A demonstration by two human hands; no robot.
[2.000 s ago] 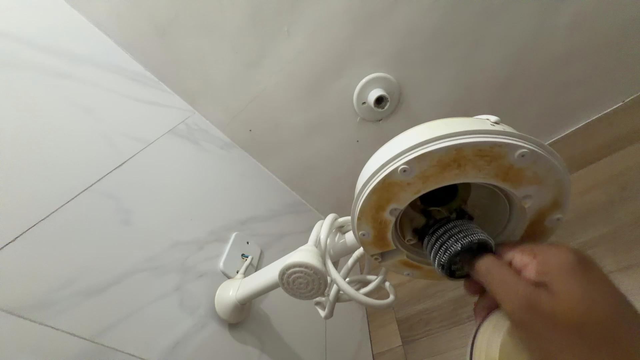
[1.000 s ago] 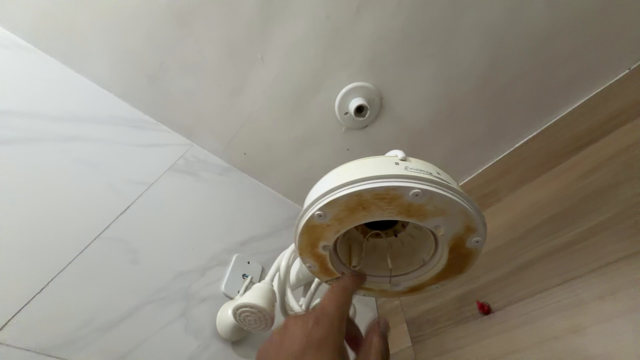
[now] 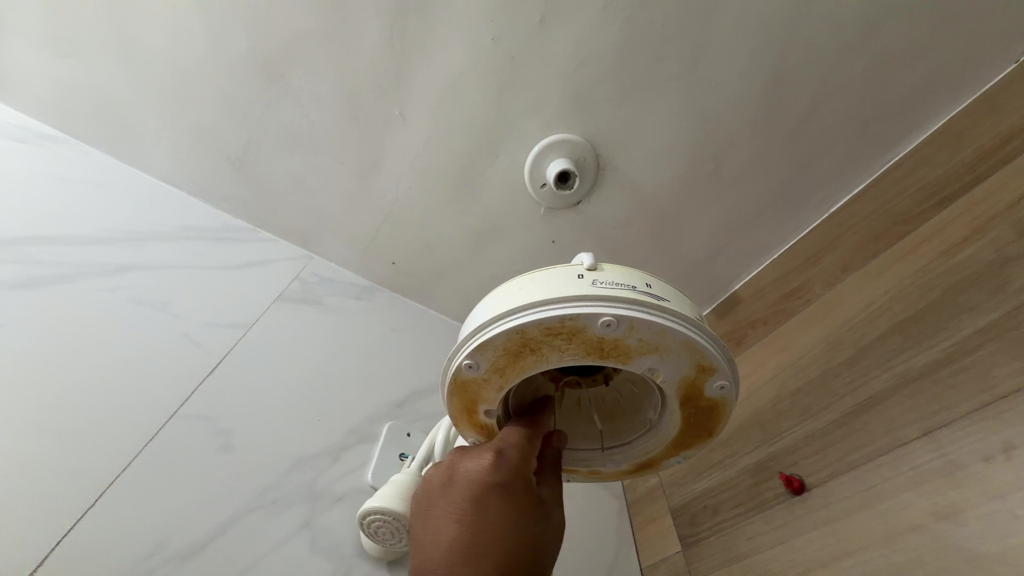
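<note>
My right hand [image 3: 500, 488] reaches up from the bottom centre to a round white electric shower unit [image 3: 488, 336]. Its index finger goes into the round opening in the underside, near a thin wire [image 3: 598, 424] that loops down inside. Another fingertip is at the near rim. Whether the fingers pinch a wire cannot be told. Brown stains mark the ring around the opening, which has several screw holes. A small hook-like white part [image 3: 586, 261] stands on the casing. My left hand is out of view.
Behind the unit, a white round flange with a threaded outlet [image 3: 562, 172] sits on the pale wall. At lower left are a white hand shower [image 3: 386, 520], its coiled hose [image 3: 436, 440] and a white wall plate [image 3: 384, 456]. A small red fitting [image 3: 792, 483] is on the wood-look surface.
Two seconds ago my hand held a dark ribbed cylindrical part at the opening; it is out of view now. The hand's index finger has since moved into the opening.
</note>
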